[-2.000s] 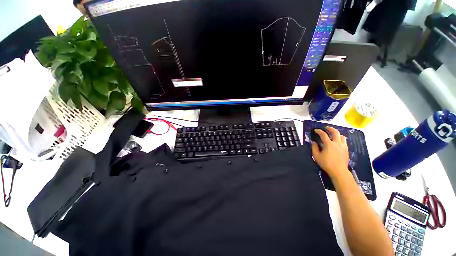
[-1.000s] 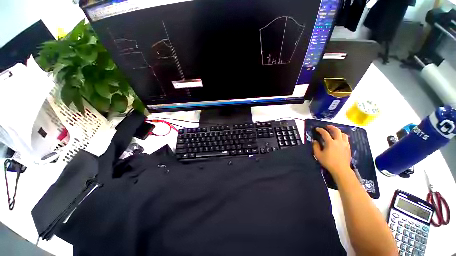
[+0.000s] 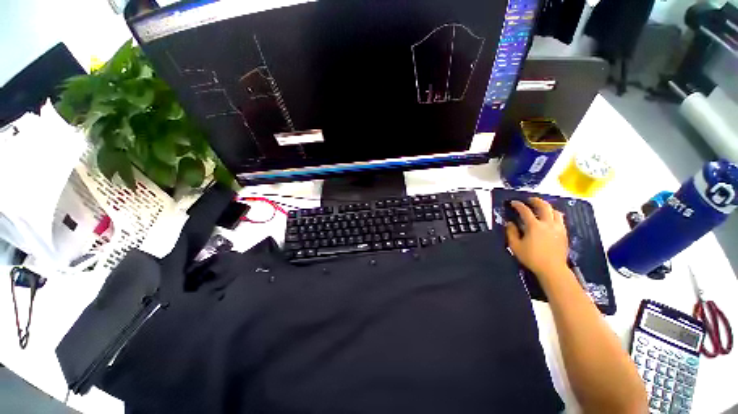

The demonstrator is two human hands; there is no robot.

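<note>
My right hand (image 3: 540, 237) rests over the small dark computer mouse (image 3: 515, 217) on the dark printed mouse pad (image 3: 589, 251). The hand covers much of the mouse. My left hand is not in view. The monitor (image 3: 348, 89) shows thin white outlines of pattern pieces on black, with a sleeve-like shape at right and a small pale box at lower left. The black keyboard (image 3: 372, 225) lies below the screen. The black sample garment (image 3: 348, 331), with small dark buttons along its upper edge, covers the desk front and touches the keyboard's lower edge.
Folded black fabric (image 3: 113, 311) lies at left, near a white perforated basket (image 3: 133, 212) with papers and a green plant (image 3: 133, 121). At right are a blue tin (image 3: 530, 160), yellow tape roll (image 3: 584, 175), blue bottle (image 3: 672, 222), calculator (image 3: 665, 356) and red-handled scissors (image 3: 714, 323).
The camera view has shifted slightly. My right hand stays on the mouse. The garment and the other desk items show no clear movement of their own.
</note>
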